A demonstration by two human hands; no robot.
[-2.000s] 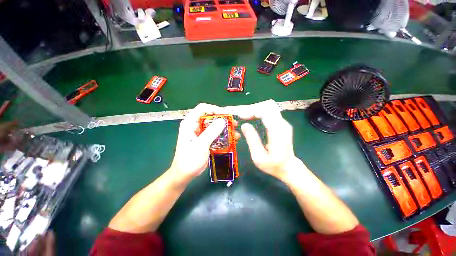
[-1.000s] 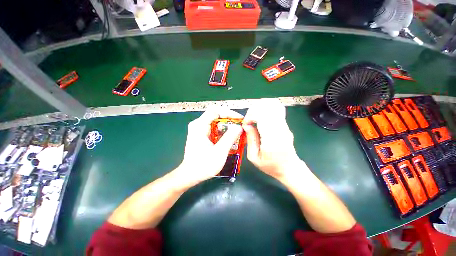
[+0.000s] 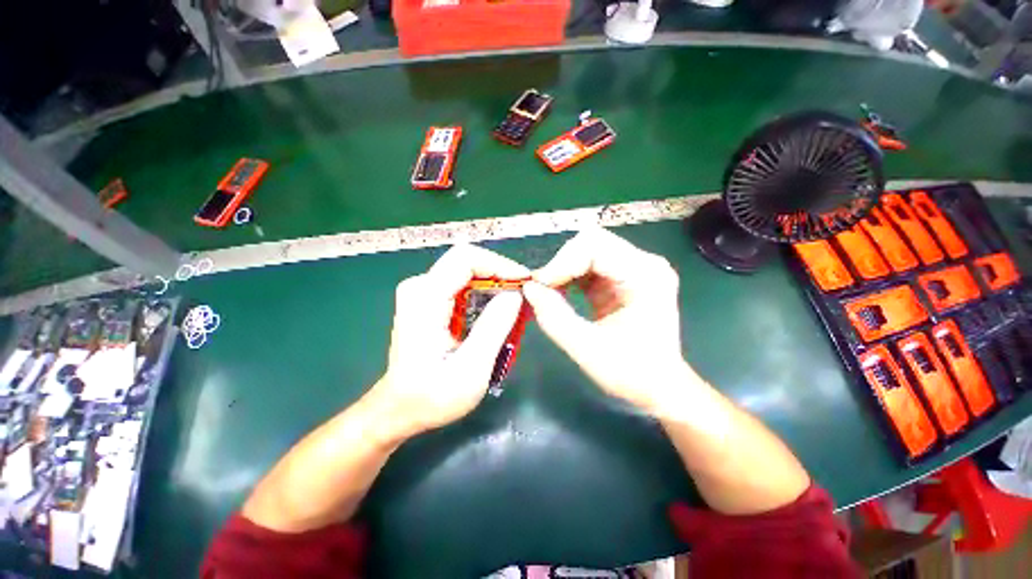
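Observation:
An orange-rimmed phone unit (image 3: pixel 480 296) is held over the bench in front of me, its top edge away from me. My left hand (image 3: pixel 445 339) is closed around it, with the thumb over its face, and hides much of it. My right hand (image 3: pixel 611 322) has thumb and index fingertip pinched together at the unit's upper right corner. Whether a small part is between those fingertips cannot be seen. The lower end of the unit shows dark below my left thumb.
Several phone units (image 3: pixel 436 156) lie on the green belt behind the pale strip (image 3: pixel 373 242). A black fan (image 3: pixel 801 181) and a black tray (image 3: pixel 840 328) of orange housings stand right. White rings (image 3: pixel 200 326) and a clear-lined parts tray (image 3: pixel 147 424) lie left.
The phones on the belt have moved left. The unit has tilted in my left hand and shows less of its dark end. My right fingertips have come from apart to pinched at its upper corner.

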